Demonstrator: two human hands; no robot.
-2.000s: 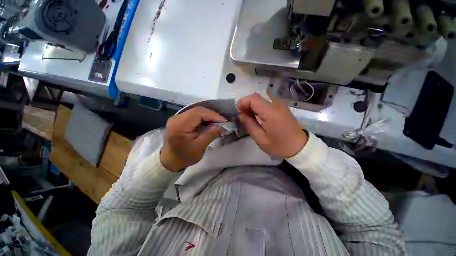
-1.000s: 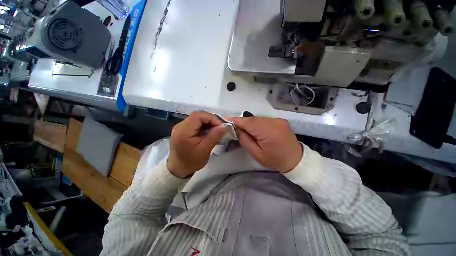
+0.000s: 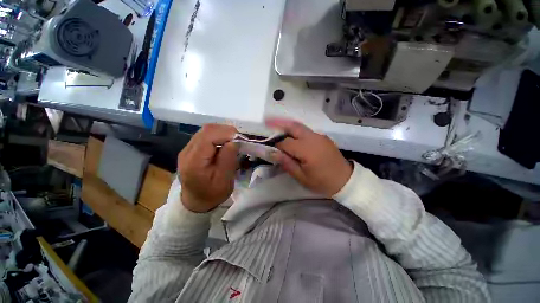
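Observation:
A pale grey-white garment piece [image 3: 266, 188] lies bunched in my lap, and its edge is drawn up between my hands. My left hand [image 3: 208, 165] pinches one end of the narrow fabric edge [image 3: 254, 147]. My right hand [image 3: 314, 158] pinches the other end; its fingertips are blurred. The edge is stretched in front of the table's front border, away from the needle area. The off-white overlock machine [image 3: 417, 65] stands beyond my right hand, with its presser foot area [image 3: 346, 48] at its left. No cloth shows under the foot.
A white table [image 3: 219, 89] spans the front. A loop of white thread [image 3: 367, 103] lies over a metal plate. A black phone [image 3: 522, 121] is at right, with a plastic bag [image 3: 453, 155] at the front edge. Black-handled scissors [image 3: 139, 66] and a grey fan-like unit [image 3: 86, 38] are at left.
My hands were close together at the cloth; now they are farther apart, with the fabric edge stretched between them. My left hand has moved left. The view has shifted slightly.

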